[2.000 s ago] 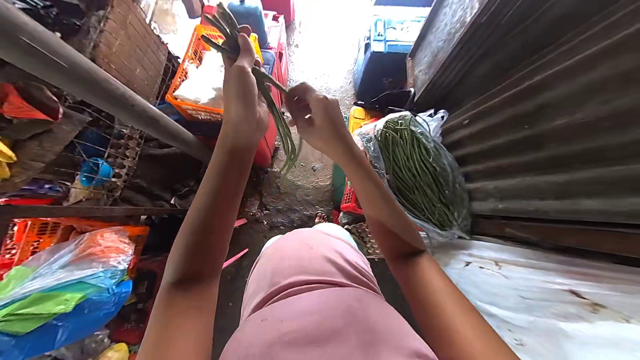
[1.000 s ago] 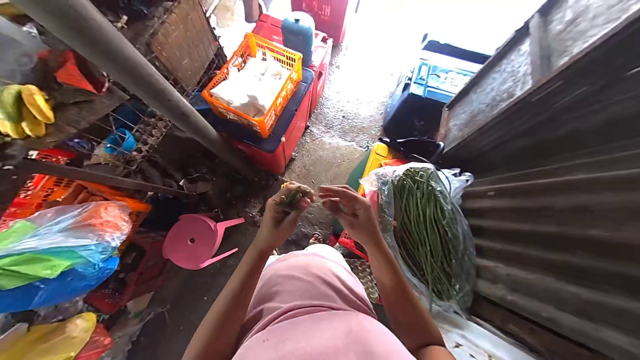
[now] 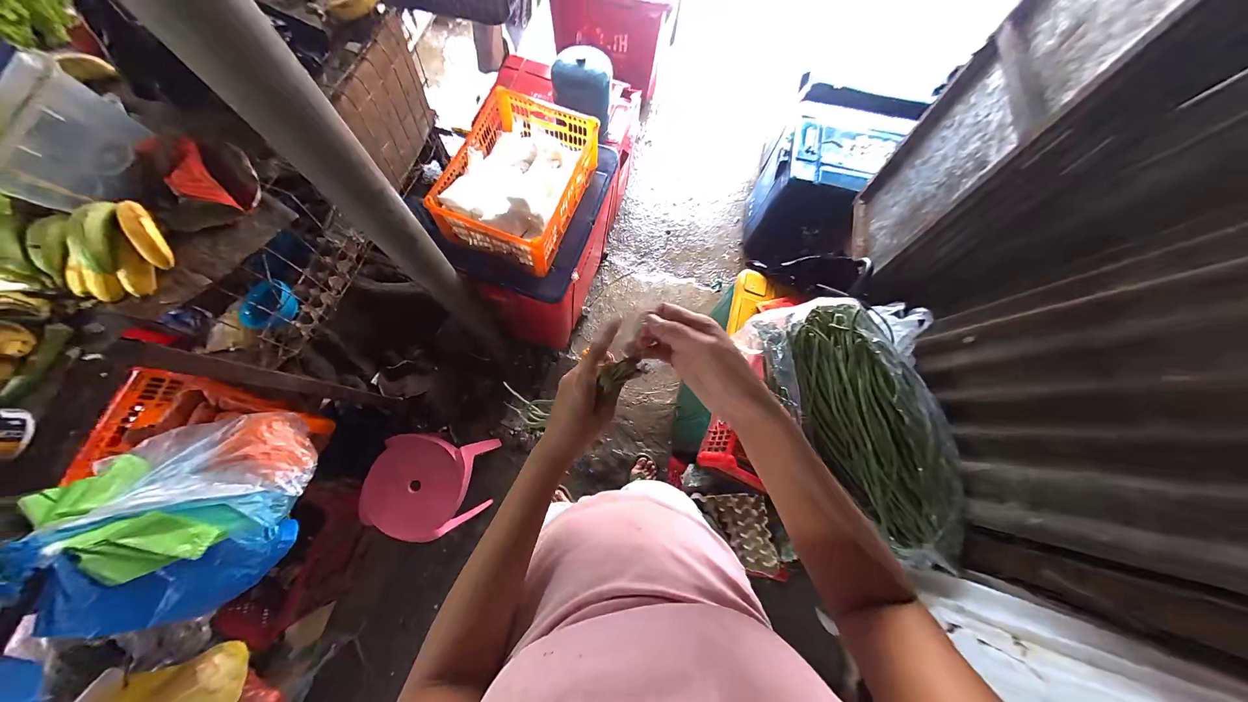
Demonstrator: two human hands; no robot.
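Note:
In the middle of the head view, my left hand (image 3: 587, 395) is closed round a bundle of green string beans (image 3: 616, 373), whose loose ends (image 3: 531, 414) hang out to the left of the wrist. My right hand (image 3: 687, 346) is at the upper end of the bundle, thumb and fingertips brought together there; whether something thin is pinched between them cannot be told. To the right of my right forearm, a clear plastic bag holds many long green string beans (image 3: 858, 419).
An orange crate (image 3: 541, 255) with white contents sits on a red cooler ahead. A pink plastic stool (image 3: 414, 487) stands left. Grey pole (image 3: 322, 127) slants across upper left. Bananas (image 3: 97, 249) and plastic bags (image 3: 166, 517) lie left; a corrugated wall (image 3: 1082, 390) bounds the right.
Two seconds ago the bundle was held up high in my left hand with its ends hanging toward my right hand; both hands are now lower, close together. The view has shifted.

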